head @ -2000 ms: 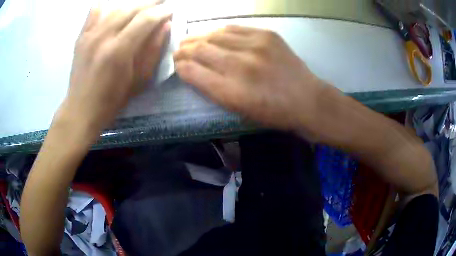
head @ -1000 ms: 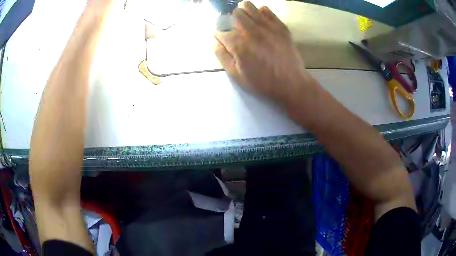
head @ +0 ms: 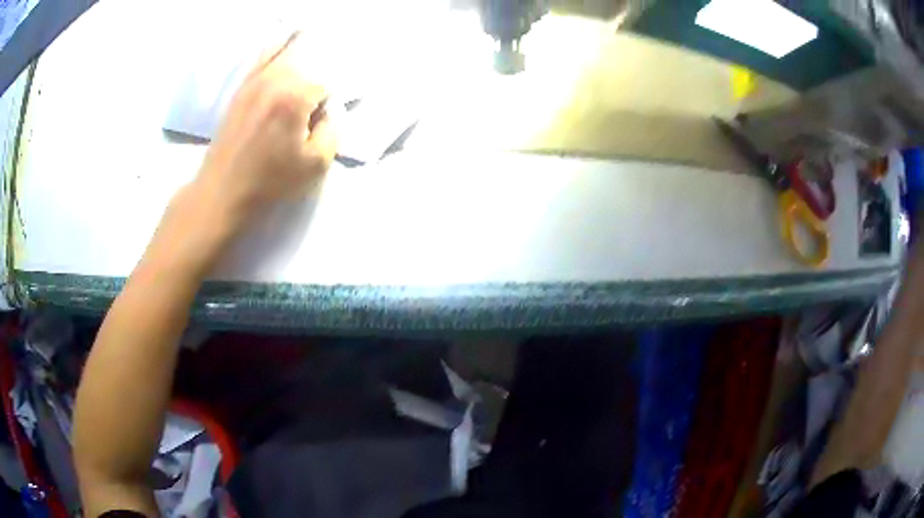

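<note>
My left hand (head: 265, 142) is over the white table, left of the needle area, with its fingers closed on a pale fabric panel (head: 377, 130). Part of the panel sticks out to the right of the hand. More pale fabric (head: 198, 106) shows left of the hand; whether it is the same piece is unclear under the glare. The presser foot and needle area (head: 510, 51) of the sewing machine has no hand at it. My right hand is out of the picture; only the forearm shows at the right edge.
Scissors (head: 805, 228) with orange and red handles lie right of the machine, by a small dark tray (head: 874, 218). The green table edge (head: 456, 307) runs across. Below are a red-rimmed basket (head: 225, 445), blue and red baskets, and fabric strips (head: 461, 445) at my lap.
My right hand has left the needle area and gone out past the right edge. My left hand has come back from the top edge into view, with fabric now visible around it.
</note>
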